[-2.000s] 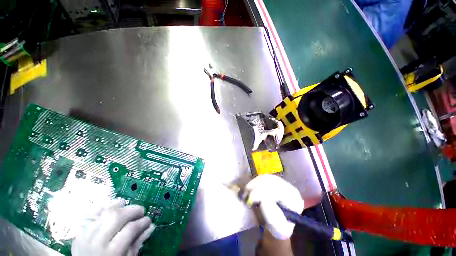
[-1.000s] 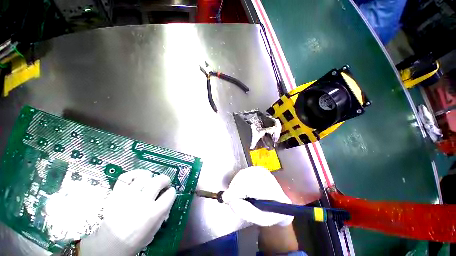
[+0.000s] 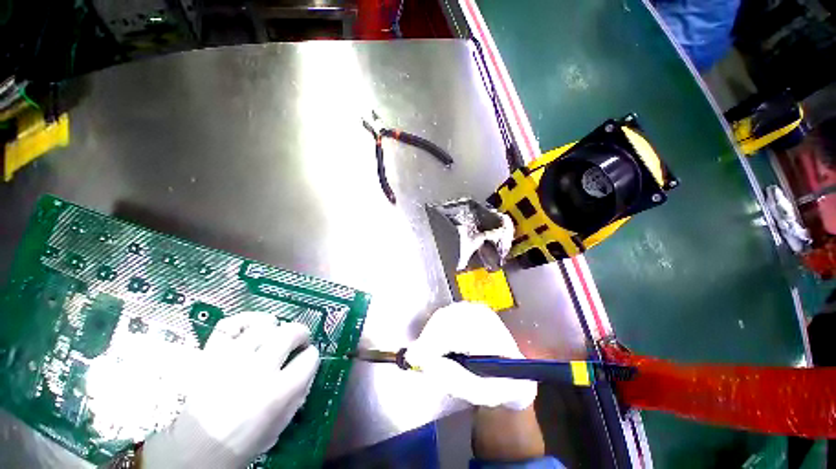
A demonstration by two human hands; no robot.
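Observation:
The green circuit board (image 3: 119, 247) lies at the lower left with its tracks and pads facing up; glare whitens part of it. My right hand (image 3: 472, 357), in a white glove, is shut on the soldering iron (image 3: 532, 368). The iron points left, its tip at the board's right edge area. My left hand (image 3: 252, 380), also gloved, rests over the board's lower middle with fingertips pinched near the iron's tip. A thin strand of solder wire (image 3: 332, 357) shows between the left fingertips and the tip; its rest is hidden.
Side cutters (image 3: 387, 147) lie open on the metal table (image 3: 229, 119). The iron stand (image 3: 478, 234) with a yellow sponge (image 3: 486, 289) and a black fan (image 3: 596, 188) stand right. A red duct (image 3: 733, 396) crosses the green conveyor (image 3: 678, 284). A yellow reel stand (image 3: 35, 142) is far left.
Since the oldest frame, my left hand has moved right and up over the board. My right hand has swung the iron level, its tip now at the board. Since the middle frame, little has moved.

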